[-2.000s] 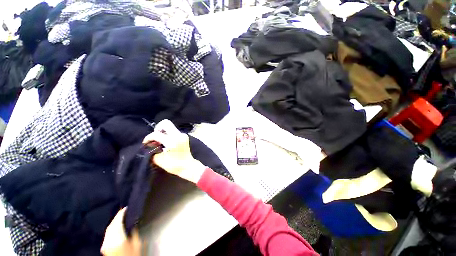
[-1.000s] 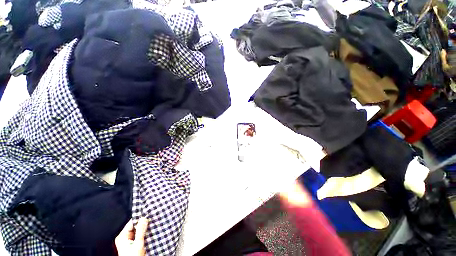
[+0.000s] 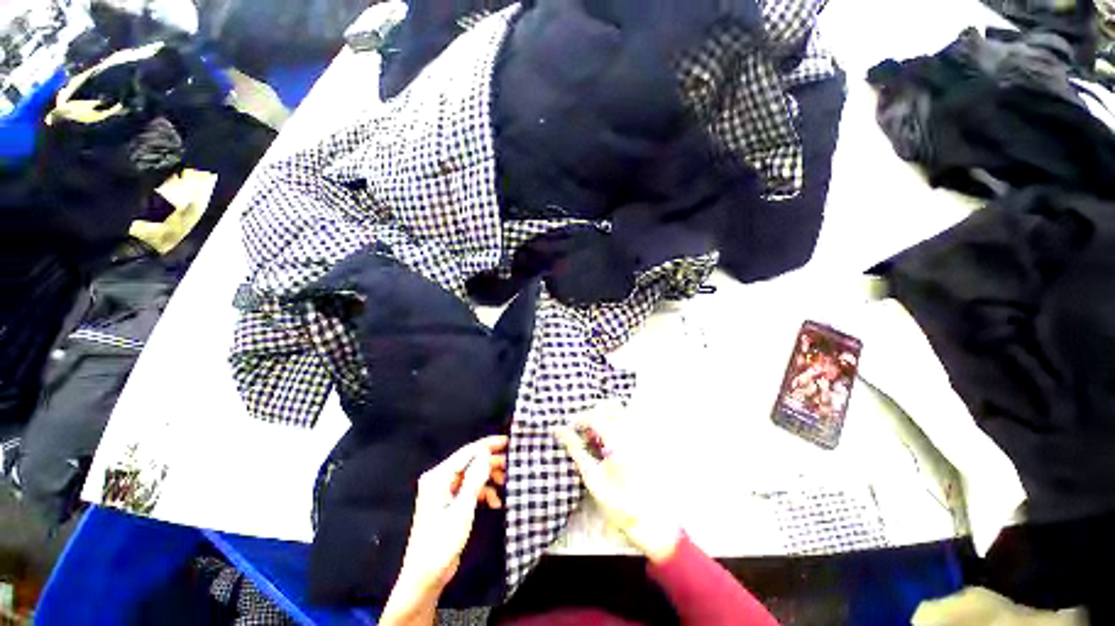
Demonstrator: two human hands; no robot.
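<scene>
A navy quilted garment (image 3: 410,367) with black-and-white check cloth (image 3: 544,446) lies at the table's front edge, part of it hanging over. My left hand (image 3: 462,495) is at the seam between navy and check, fingers curled on the cloth edge. My right hand (image 3: 599,471) rests at the right side of the check panel, fingers bent, with something small and dark at the fingertips that I cannot make out. Whether it grips the cloth is unclear. More navy body (image 3: 611,122) lies piled behind.
A phone (image 3: 817,383) with lit screen lies on the white table (image 3: 721,428) at right. A gridded sheet (image 3: 825,520) is at the front edge. Dark garments (image 3: 1015,330) lie far right. Other dark clothes (image 3: 110,330) and blue cloth (image 3: 135,575) are at left.
The view has turned left, so things sit further right. My right hand has come back from beyond the table edge to the check panel. My left hand has moved up along the seam.
</scene>
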